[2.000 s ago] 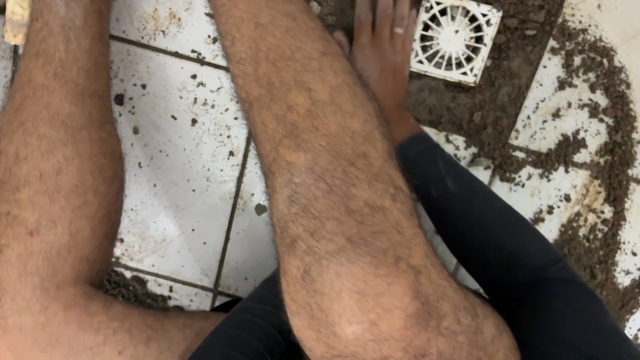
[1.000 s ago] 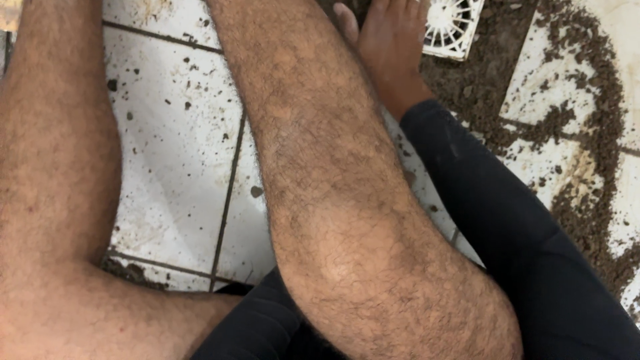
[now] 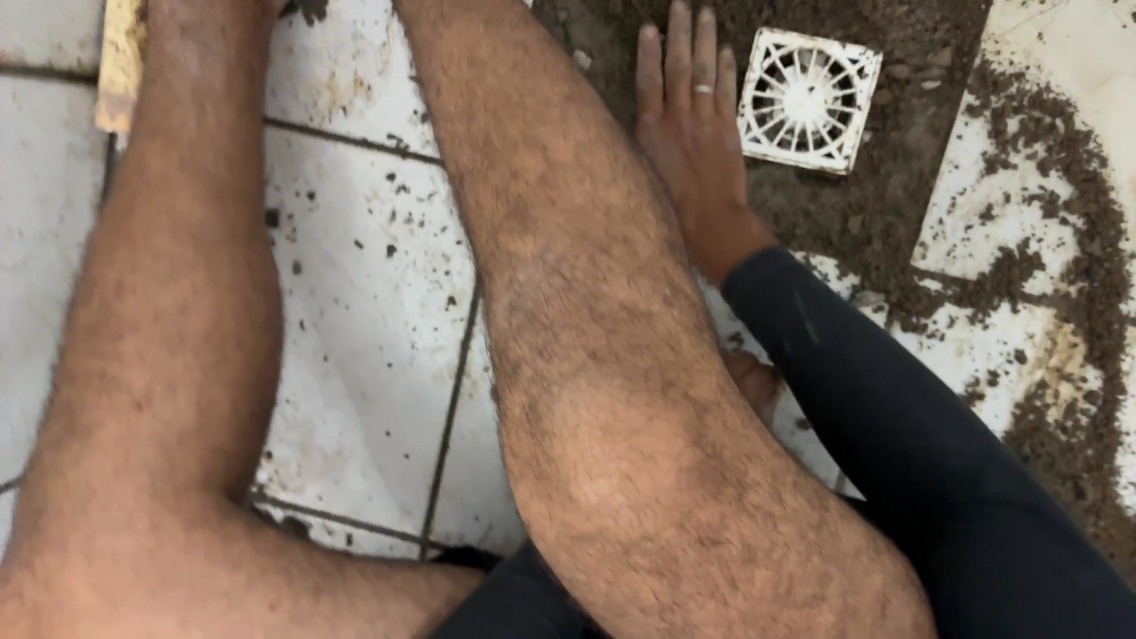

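Observation:
My right hand (image 3: 697,146), in a black sleeve and with a ring on one finger, lies palm down, its fingers extended, on a dark patch of damp soil or mortar (image 3: 830,209). Just right of its fingers is a square white drain grate (image 3: 806,99), which they do not grip. The thumb is out of sight beside my bare right shin. I cannot make out my left hand; black cloth (image 3: 519,595) passes beneath my right leg. A small patch of skin (image 3: 756,382) shows below my right wrist, and I cannot tell what part it is.
My bare legs (image 3: 577,311) cross the view over white floor tiles (image 3: 364,319) with dark joints and scattered crumbs. Loose brown soil or mortar (image 3: 1087,213) trails down the right side. At upper left, a wooden piece (image 3: 120,71) lies by my left shin.
The view has shifted, and the whole grate is visible again. My right thumb, visible earlier, is now hidden. The skin patch below the wrist has come into sight.

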